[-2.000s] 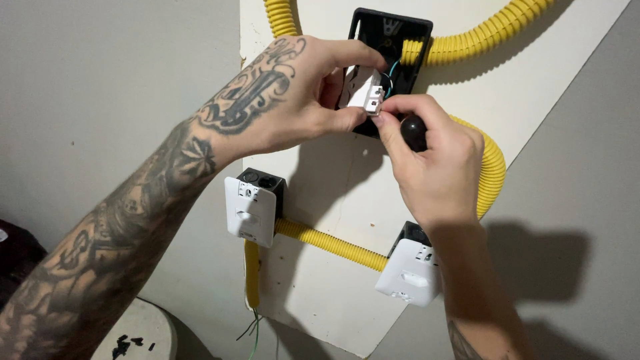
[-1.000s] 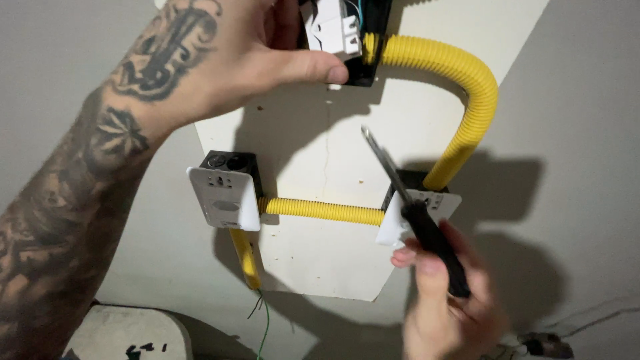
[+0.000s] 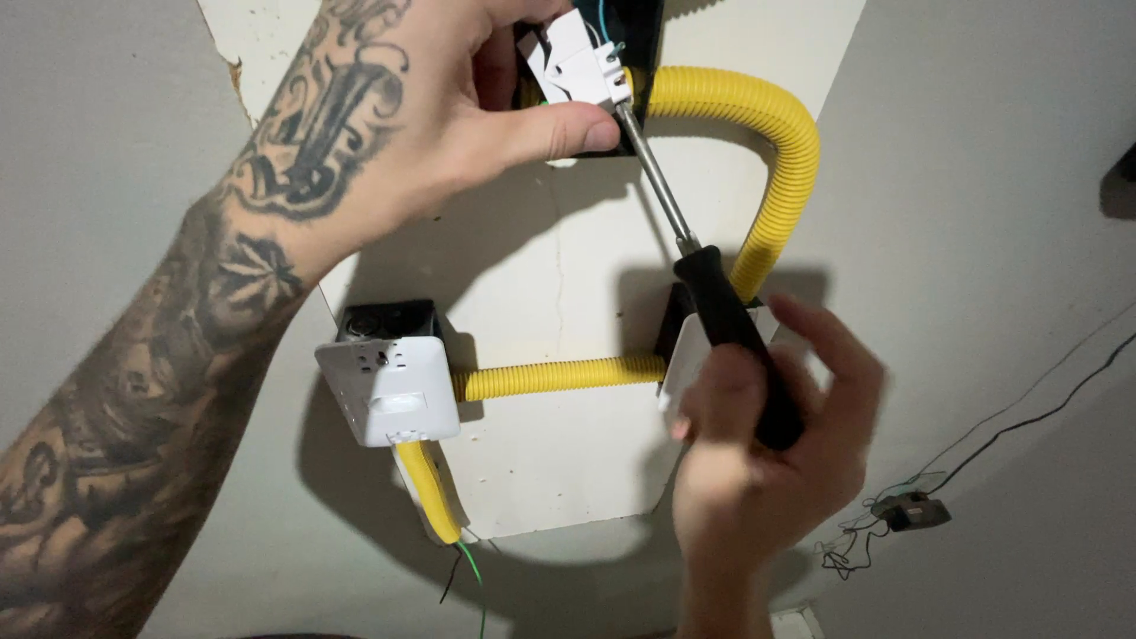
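Observation:
My left hand (image 3: pixel 497 115) grips a white electrical switch or socket module (image 3: pixel 581 71) in front of a black electrical box (image 3: pixel 650 53) at the top. A blue-green wire (image 3: pixel 603 19) runs to the module's upper side. My right hand (image 3: pixel 763 426) holds a screwdriver (image 3: pixel 737 319) by its black handle. Its metal shaft slants up to the left, and the tip meets the module's lower right corner beside my left thumb. Whether the tip sits in a screw is too small to tell.
Yellow corrugated conduit (image 3: pixel 790 151) curves from the black box down to a right box with a white cover plate (image 3: pixel 688 351). Another conduit (image 3: pixel 568 377) links it to the left white cover plate (image 3: pixel 395 390). Loose wires (image 3: pixel 470 564) hang below. A small dark device (image 3: pixel 914 512) with wires is at right.
My right hand was at the module two seconds ago, then held the screwdriver away from it. Now the screwdriver has moved up and its tip is at the module. My left hand keeps its hold.

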